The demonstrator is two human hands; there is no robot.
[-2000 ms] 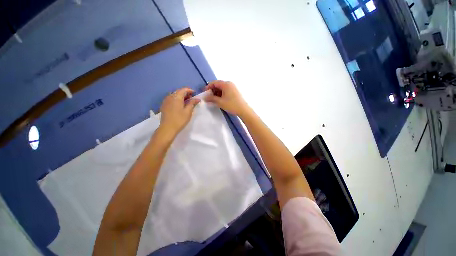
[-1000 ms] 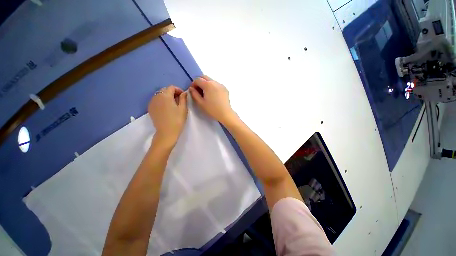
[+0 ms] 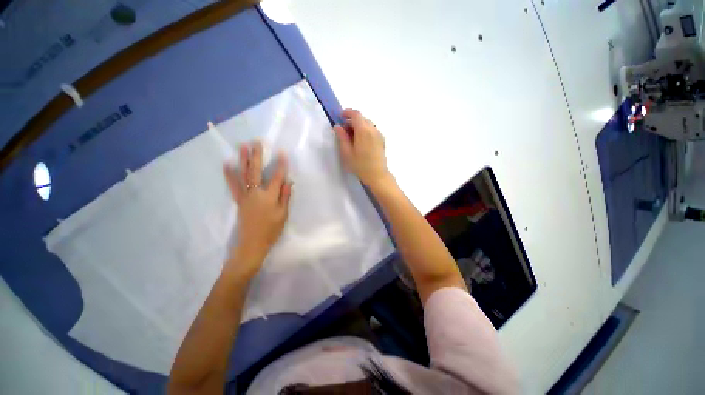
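A thin white panel lies on the blue template, with small white tabs along its upper edge. My left hand lies on the panel with its fingers spread, holding nothing. My right hand is at the panel's right edge, by the dark line of the template. Its thumb and fingertips are close together there; whether they pinch the edge is unclear. Brown hinge tape runs across the template above the panel.
The white machine table has small holes and a dark cut-out right of my right forearm. The sewing machine head stands at the far right, above another blue template. My pink-clad body shows at the bottom.
My left hand has left the panel's top corner and moved down onto the panel, fingers spreading. My right hand has moved down along its right edge. The far blue template has shifted relative to the machine head.
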